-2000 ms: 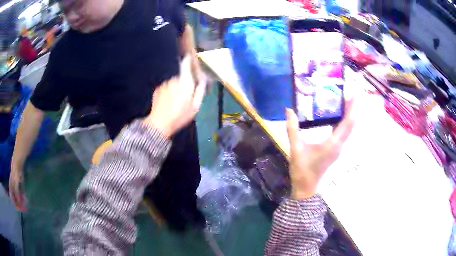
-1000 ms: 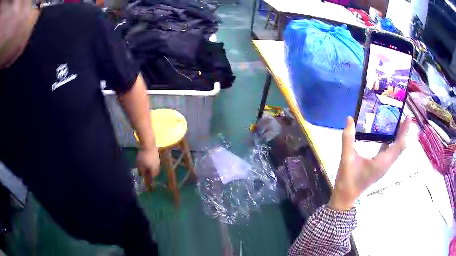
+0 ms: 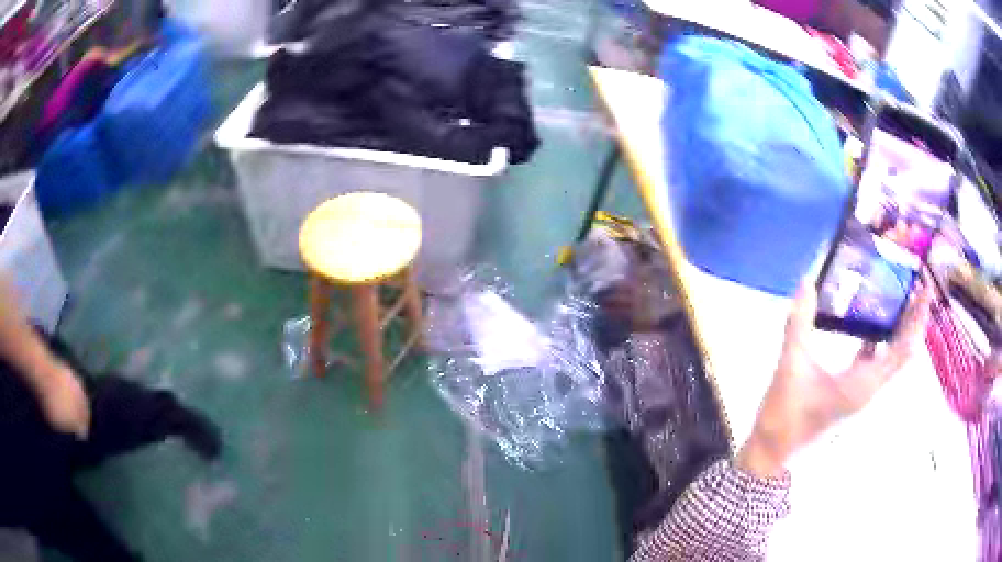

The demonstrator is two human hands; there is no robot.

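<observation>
A black smartphone [image 3: 888, 225] with a lit screen is held upright and slightly tilted at the right. My right hand [image 3: 826, 379] grips its lower end between thumb and fingers, above the white table [image 3: 868, 483]. A bulging blue plastic sack [image 3: 747, 165] stands on the table just left of the phone. The phone screen shows a small view with blue at its bottom. My left hand is not in view.
A yellow-topped stool [image 3: 360, 238] stands on the green floor. Behind it is a pale bin [image 3: 363, 165] heaped with black garments [image 3: 385, 93]. Clear plastic film [image 3: 516, 362] lies beside the table. Blue sacks [image 3: 159, 104] are at left. A person's arm [image 3: 39, 368] is at the left edge.
My left hand, in view two seconds ago, is gone. The person in black has moved left, mostly out of the picture. The view has shifted, and the phone and sack appear farther right.
</observation>
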